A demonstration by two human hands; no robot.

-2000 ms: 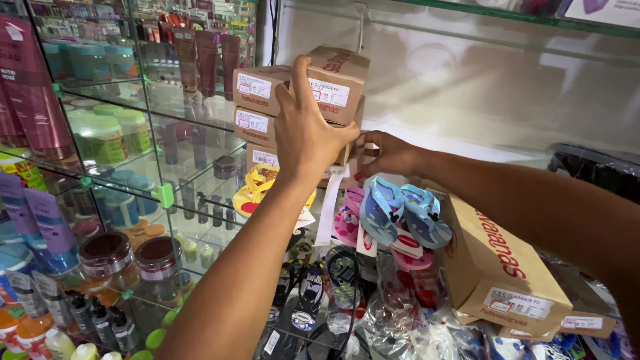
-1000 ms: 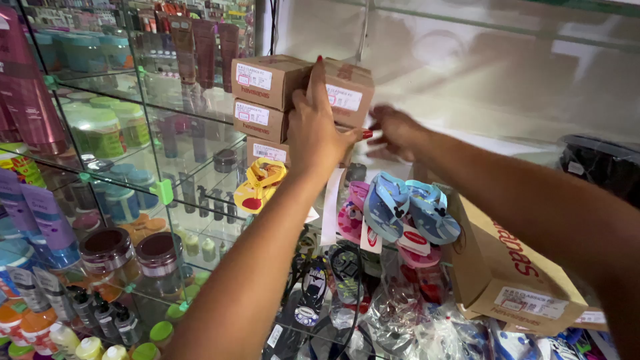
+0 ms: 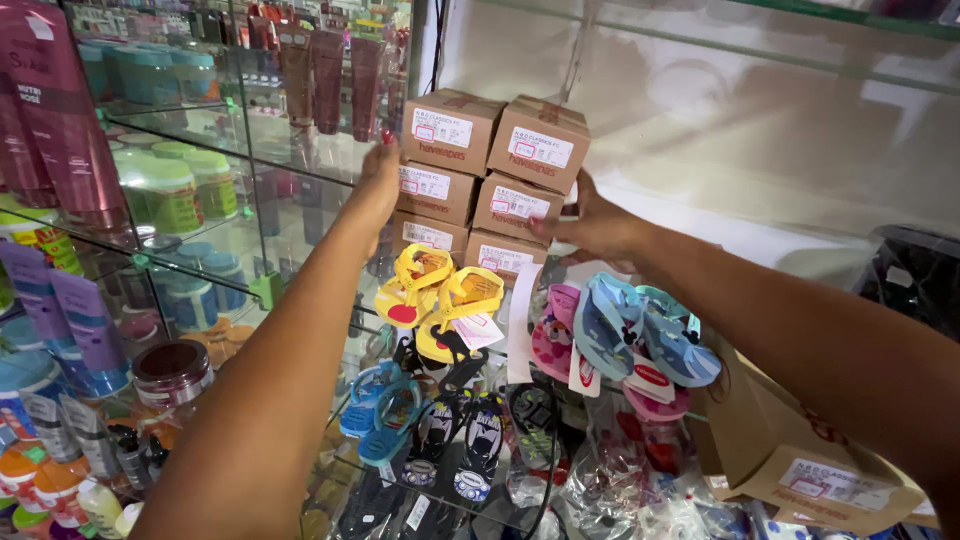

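Note:
Two columns of brown Havaianas cardboard boxes stand side by side against the wall. My left hand is at the left edge of the left column, by its top box, fingers upright and not closed around it. My right hand rests at the right column's side, its fingers spread against the middle box, below the slightly tilted top box. In front of the columns are yellow child sandals with a tag. Blue sandals and a pink sandal sit below my right hand.
Glass shelves with jars and tubes line the left. More flip-flops and plastic-wrapped pairs lie below. A larger cardboard box is at lower right, a black plastic-wrapped bundle at the right edge. A glass shelf edge runs overhead.
My left hand has moved from the front of the right column to the left column's outer side. My right hand has come down along the right column, which now shows unobstructed in front.

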